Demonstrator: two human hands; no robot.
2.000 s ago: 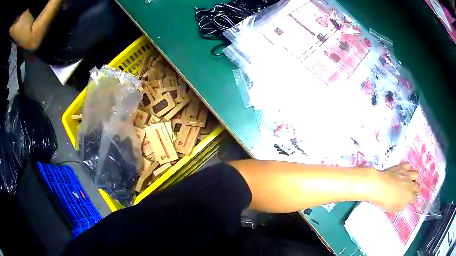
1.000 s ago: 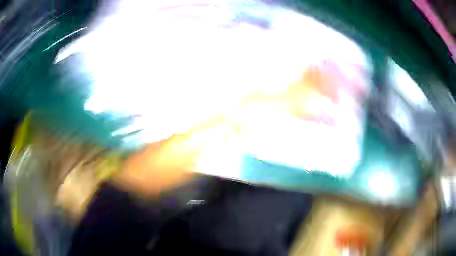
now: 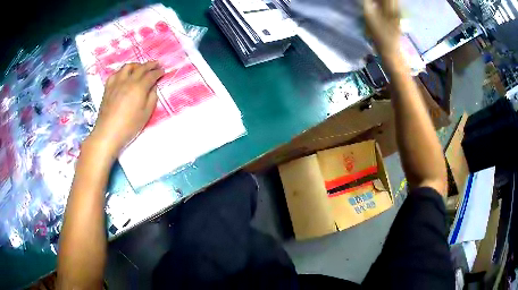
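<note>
The stack of clear plastic bags with red print point(image 3: 184, 93) lies on the green bench at the left. My left hand point(image 3: 128, 99) rests on top of it, fingers a little bent, with no object seen in it. My right hand point(image 3: 384, 25) is blurred at the top edge, over grey-white sheets point(image 3: 335, 34); whether it holds one cannot be told. Piles of white booklets point(image 3: 255, 28) stand at the top, between the stack and the sheets. A shiny heap of filled bags point(image 3: 40, 130) lies left of my left hand.
The green bench point(image 3: 270, 105) has its front edge running up to the right. An open brown carton point(image 3: 341, 190) stands on the floor below it. A black oblong point(image 3: 375, 75) lies near the bench edge. White sheets point(image 3: 431, 22) and more cartons are at the right.
The view has turned right; the yellow crate has left it, and the booklets and brown carton now show. The left hand is still at the bag stack. My right hand now shows at the top right.
</note>
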